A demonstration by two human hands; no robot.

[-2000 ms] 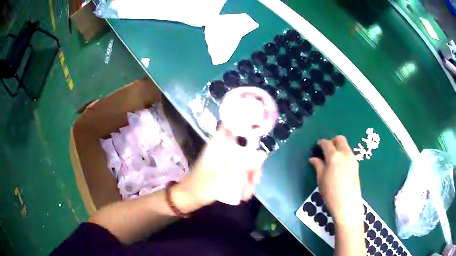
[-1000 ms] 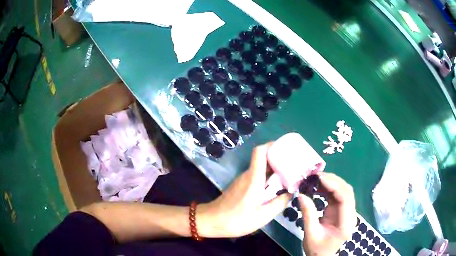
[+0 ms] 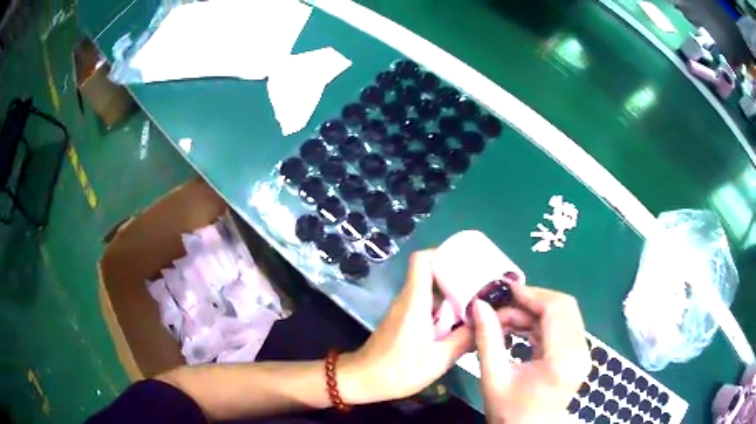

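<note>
My left hand [image 3: 406, 331] holds a pink fan [image 3: 471, 267] above the near edge of the green bench, its round head turned toward my right hand. My right hand [image 3: 543, 348] has its fingers at the open side of the fan, on a glossy black round part [image 3: 496, 292]. Whether that part is seated in the fan is hard to tell. A white sheet with rows of black stickers [image 3: 622, 383] lies partly under my right hand. A block of black discs [image 3: 398, 178] lies on crinkled clear plastic to the left.
Small pale pink pieces [image 3: 555, 224] lie beyond my hands. A clear plastic bag [image 3: 681, 290] is at the right. White flat bags [image 3: 224, 41] lie at the far left. A carton [image 3: 133, 290] of bagged fans stands on the floor. More pink fans [image 3: 734, 406] are at the lower right edge.
My left hand brought the fan right and down from over the discs. My right hand came from the bench to the fan with a black part. Lately both hands have hardly moved.
</note>
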